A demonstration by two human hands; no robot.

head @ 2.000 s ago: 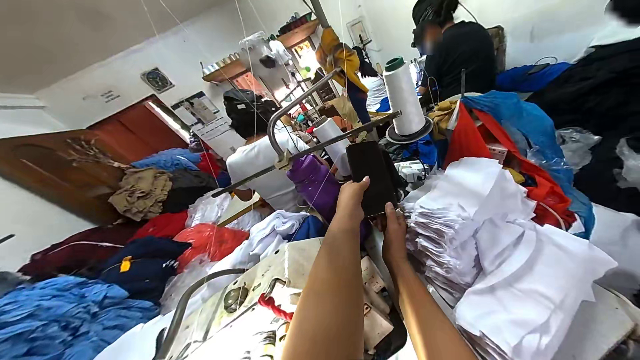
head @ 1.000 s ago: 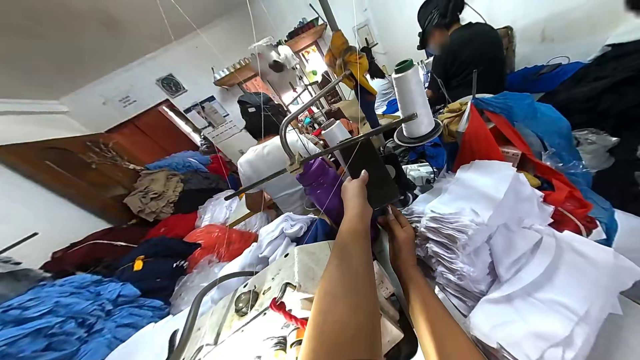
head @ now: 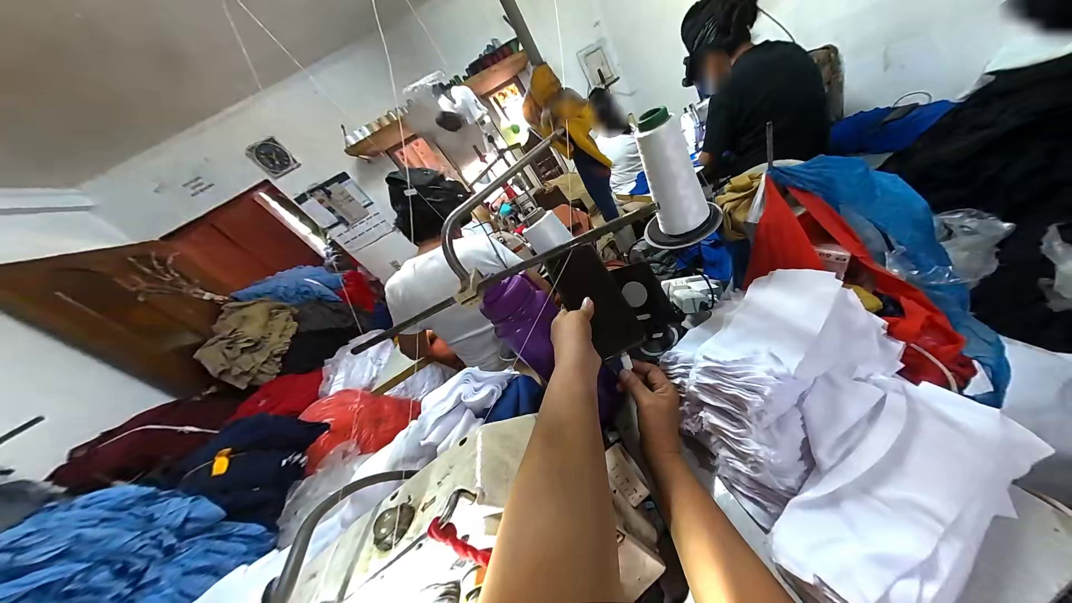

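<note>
My left hand [head: 576, 328] grips the near left edge of a dark phone-like slab [head: 596, 300], thumb on its face. My right hand [head: 653, 398] pinches a small white cable plug [head: 626, 362] at the lower end of the slab; whether the plug is inserted cannot be told. A purple bottle [head: 519, 314] stands just left of my left hand. Below my forearms lies the pale body of a sewing machine [head: 419, 502] with a red twisted cord [head: 459, 543]. A stack of white fabric pieces [head: 754, 394] is right of my right hand.
A metal thread stand rod [head: 519, 270] crosses above the machine, beside a white thread cone [head: 672, 172]. Red and blue bags [head: 888, 276] lie behind the white stack. Blue garments [head: 126, 544] are heaped at left. People sit ahead, one in white [head: 444, 293], one in black [head: 770, 100].
The small white plug in my right fingers now shows at the slab's lower end. My left hand keeps its hold on the slab.
</note>
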